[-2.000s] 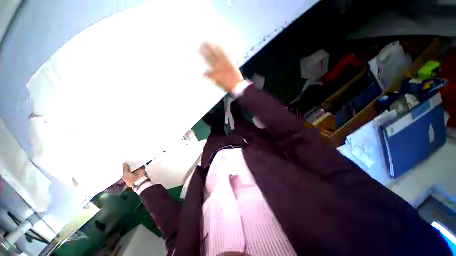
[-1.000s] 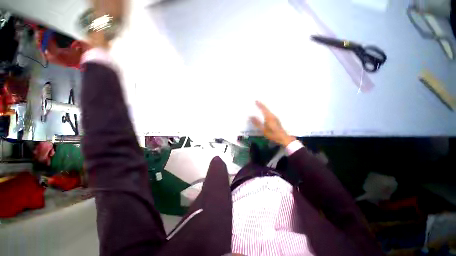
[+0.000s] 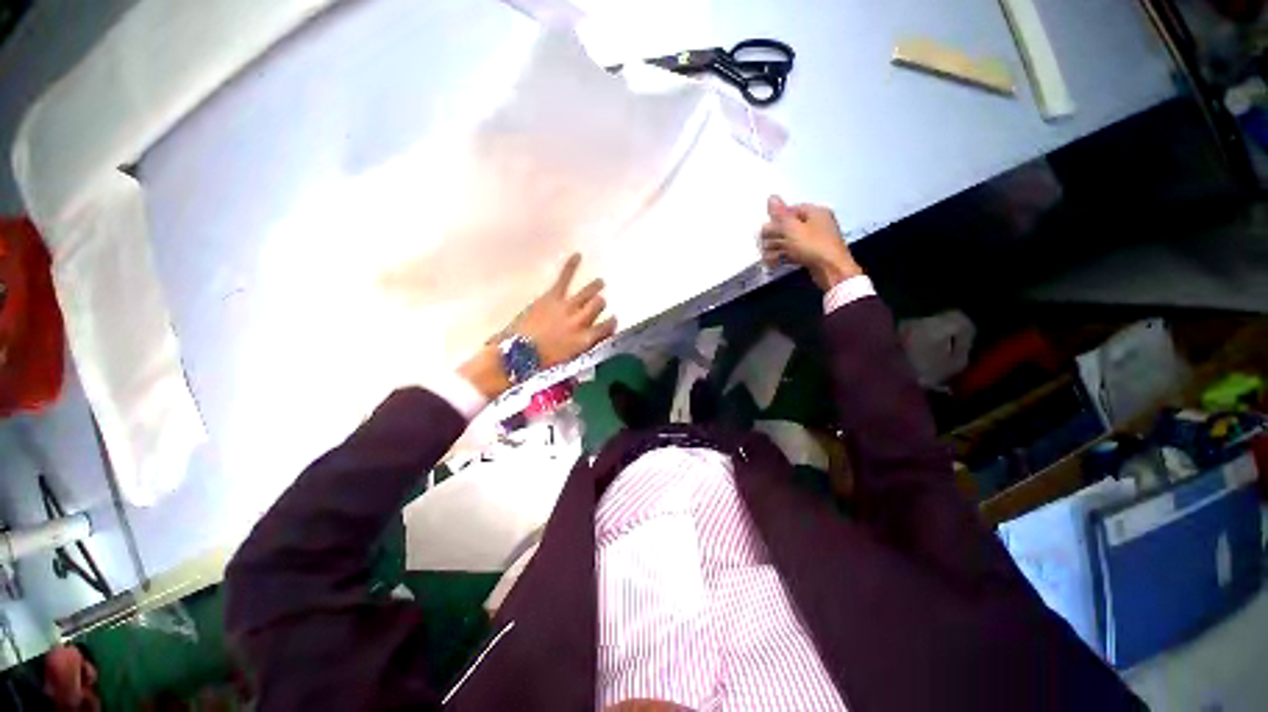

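Note:
A large white cloth or paper sheet [image 3: 487,209] lies on the pale table, partly washed out by glare, with a crease running toward its right part. My left hand [image 3: 563,317], with a watch on the wrist, lies spread on the sheet near the front edge. My right hand [image 3: 807,237] has curled fingers at the sheet's right edge and seems to pinch it. Black shears [image 3: 723,64] lie beyond the sheet. A clear pinkish ruler [image 3: 751,128] shows its end below them, the rest covered by the sheet.
A tan block [image 3: 954,66] and a cream strip [image 3: 1036,59] lie at the table's right. A long white cloth strip [image 3: 118,278] lies at the left. A blue folder [image 3: 1182,563] and boxes stand low at the right.
The view has swung back. My left hand has come down from the upper left onto the sheet. My right hand has curled at the sheet's right edge. The sheet now covers most of the ruler.

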